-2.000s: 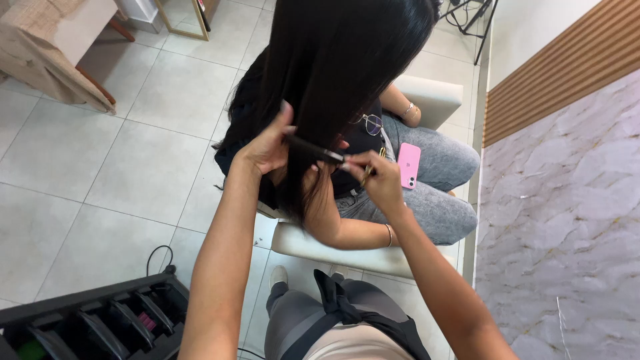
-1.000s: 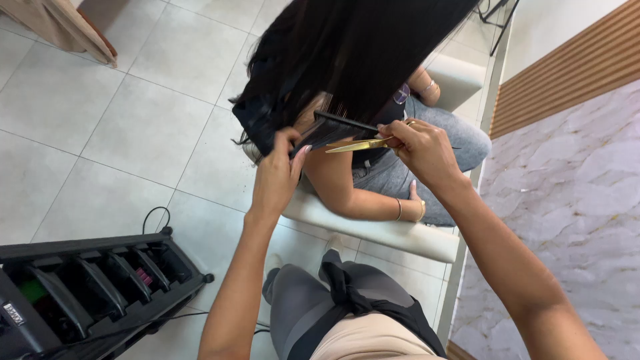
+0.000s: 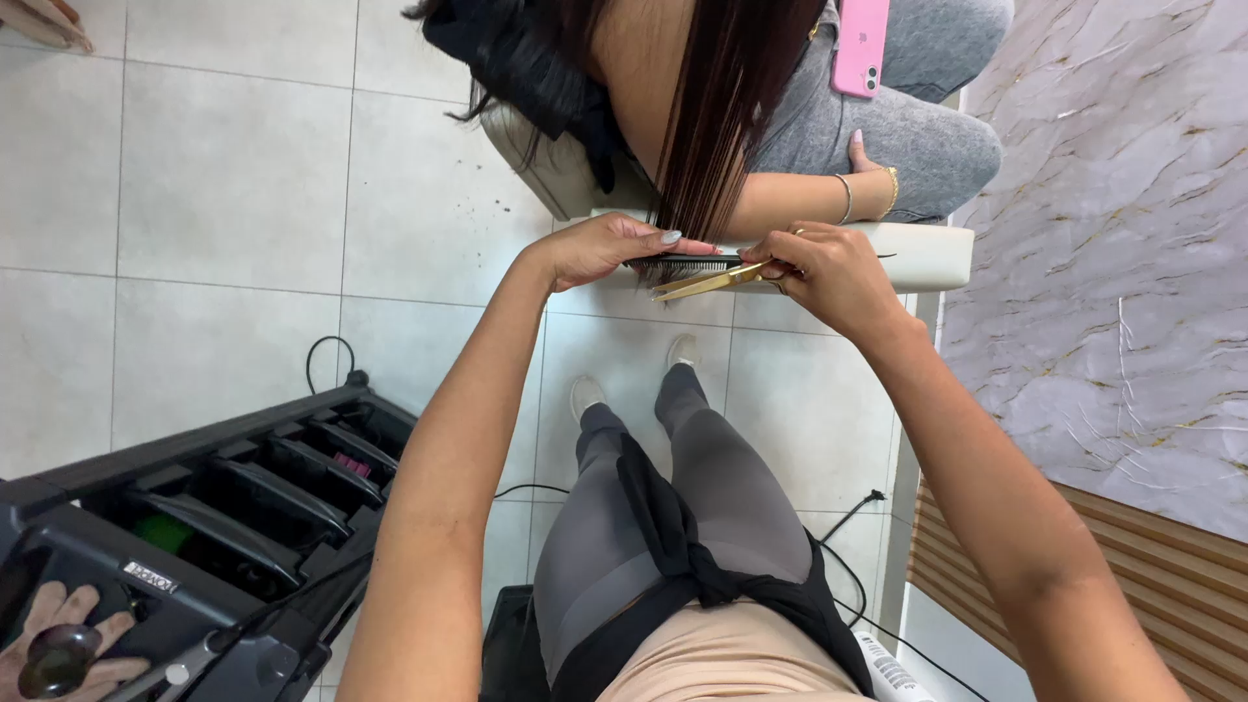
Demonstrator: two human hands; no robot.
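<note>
A section of a seated person's long dark hair (image 3: 704, 127) hangs past their arm, above the padded chair arm (image 3: 921, 255). Near its ends, my left hand (image 3: 606, 249) has the hair between its fingers. A black comb (image 3: 682, 262) lies level across the hair tips, just under those fingers. My right hand (image 3: 829, 273) grips the comb's other end together with gold scissors (image 3: 717, 281), whose blades point left below the comb. The seated person's hand (image 3: 873, 180), with bracelets at the wrist, rests on their grey jeans.
A black salon trolley (image 3: 244, 478) with open trays stands at the lower left. A pink phone (image 3: 860, 49) lies on the seated person's thigh. Black cables (image 3: 858, 575) run over the tiled floor (image 3: 229, 175). A marbled wall panel (image 3: 1111, 244) with wooden slats (image 3: 1092, 575) rises on the right.
My hands, comb and scissors have moved down the hair to its ends, beside the chair arm. The view has shifted and now tilts further down.
</note>
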